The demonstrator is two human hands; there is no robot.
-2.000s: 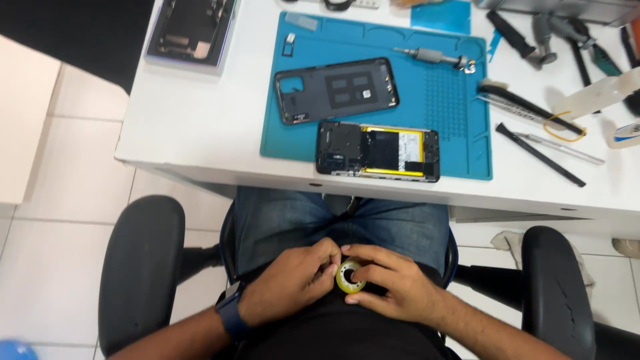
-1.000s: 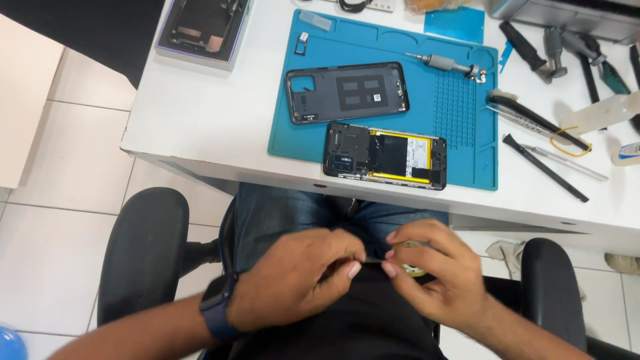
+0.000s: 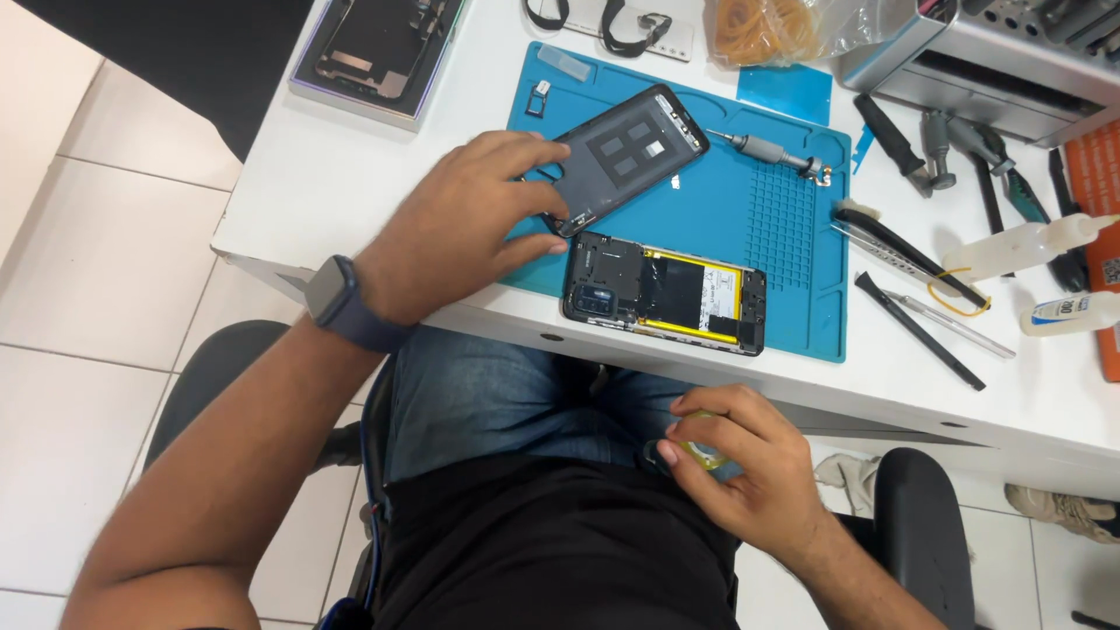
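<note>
My left hand grips the camera-cutout end of a smartphone's dark back cover, which lies slanted on the teal repair mat, inner side up. Below it, near the mat's front edge, an opened smartphone shows its yellow-edged battery and camera block. Over my lap, my right hand holds a small yellowish tape roll between thumb and fingers. A grey precision screwdriver rests at the mat's upper right. A SIM tray lies at its upper left.
A box with a phone part stands at the back left. Right of the mat lie a brush, a black pry tool, pliers and plastic bottles. A metal case and a bag of rubber bands are behind.
My left hand has moved from my lap up to the back cover, which has turned from nearly level to slanted. My right hand has stayed over my lap with the roll.
</note>
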